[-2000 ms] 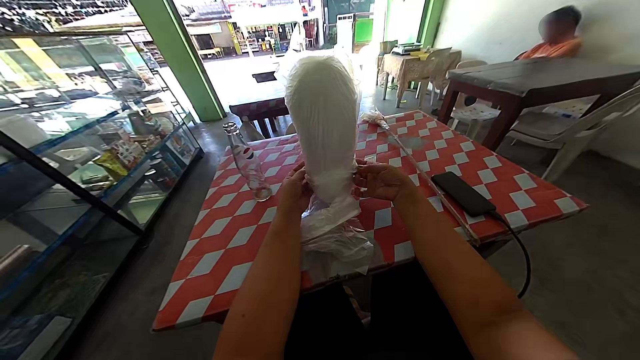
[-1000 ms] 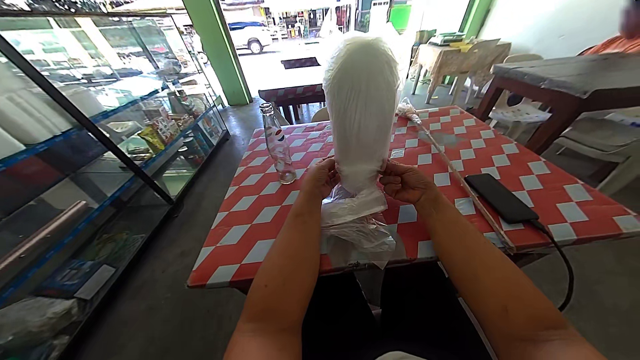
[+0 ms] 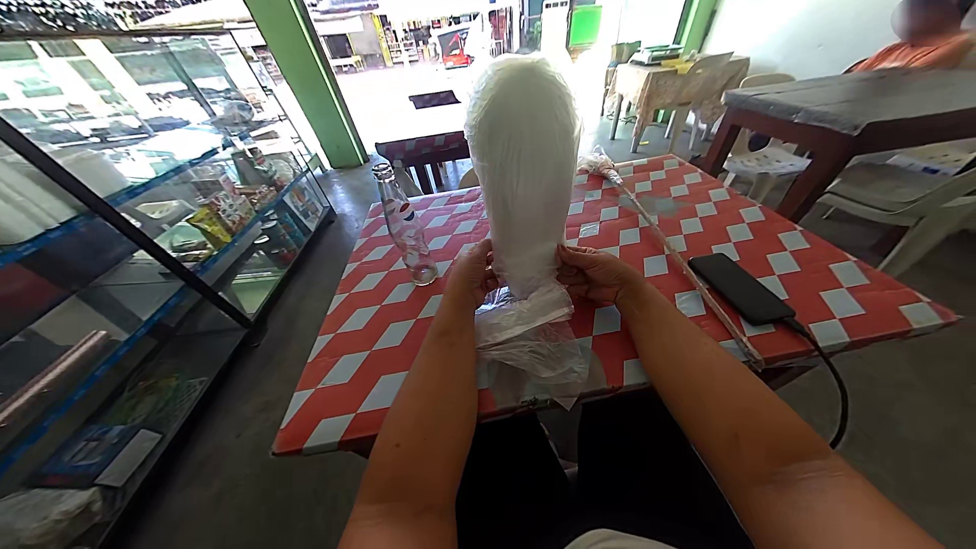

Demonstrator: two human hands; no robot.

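A tall white bundle wrapped in thin plastic, rounded at the top, stands upright over the near part of a table with a red and white patterned cover. My left hand grips the lower left side of its plastic, and my right hand pinches the lower right side. Below the hands, loose clear plastic lies crumpled toward the table's near edge. What is inside the bundle cannot be told. An empty-looking glass bottle stands left of my left hand.
A thin stick with a plastic-wrapped end lies right of the bundle, beside a black phone-like device with a cable. A glass display case stands at left. Another table, plastic chairs and a seated person are at right.
The view has shifted since the earlier frames. Both hands keep their hold low on the white bundle; nothing else has plainly changed.
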